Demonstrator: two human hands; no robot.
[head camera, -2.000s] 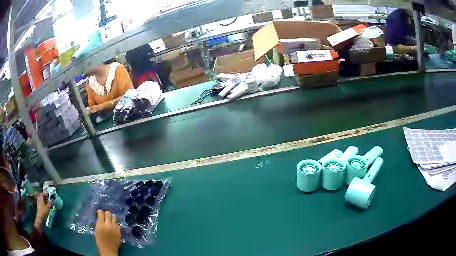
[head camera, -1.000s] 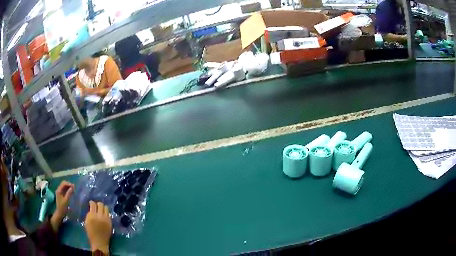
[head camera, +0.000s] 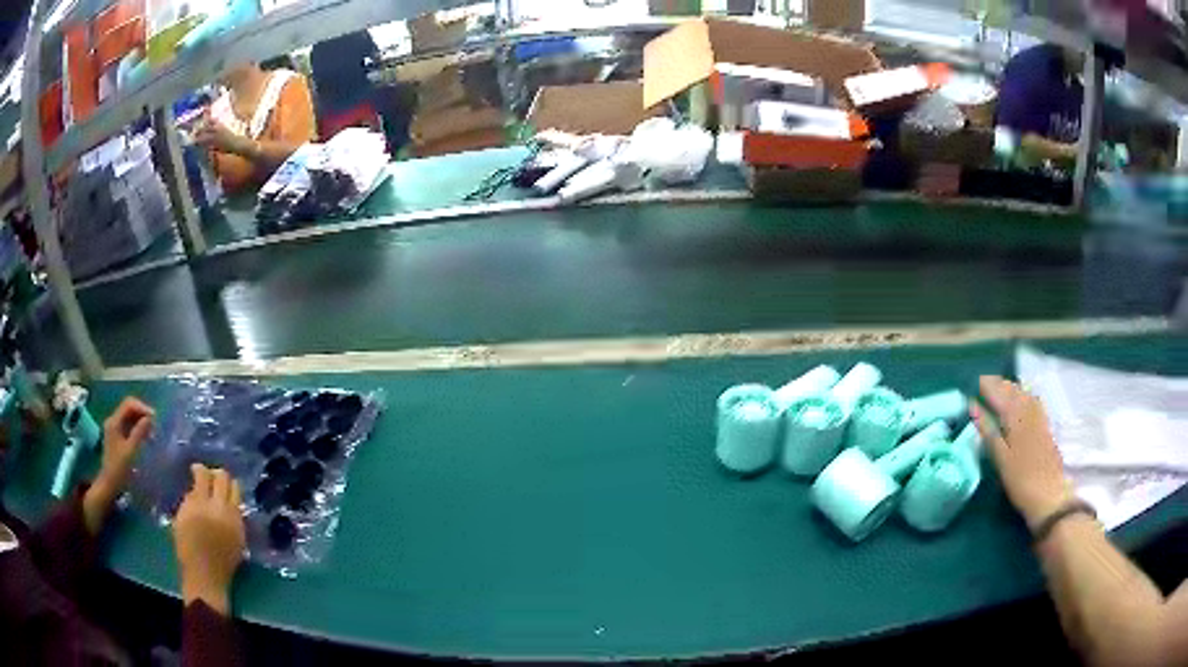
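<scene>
Several mint-green units with drum heads and tube handles stand or lie grouped on the green bench at right, such as one at the back left (head camera: 748, 430). My right hand (head camera: 1023, 450), with a dark band at the wrist, enters from the lower right. Its fingers are around the handle end of the front-right unit (head camera: 938, 486), whose drum rests on the bench. The fingers hide the end of that handle. My left hand is not in view.
At left, a neighbour's hands (head camera: 209, 532) touch clear film (head camera: 196, 430) beside black round parts (head camera: 297, 472). White sheets (head camera: 1127, 424) lie at right. A pale strip (head camera: 547, 352) borders the dark conveyor (head camera: 625, 267). Cartons (head camera: 801, 183) and two people are across it.
My right hand has come into view from the right. One more mint-green unit is at the front right of the group. The front unit has shifted left relative to the others. The view has tilted.
</scene>
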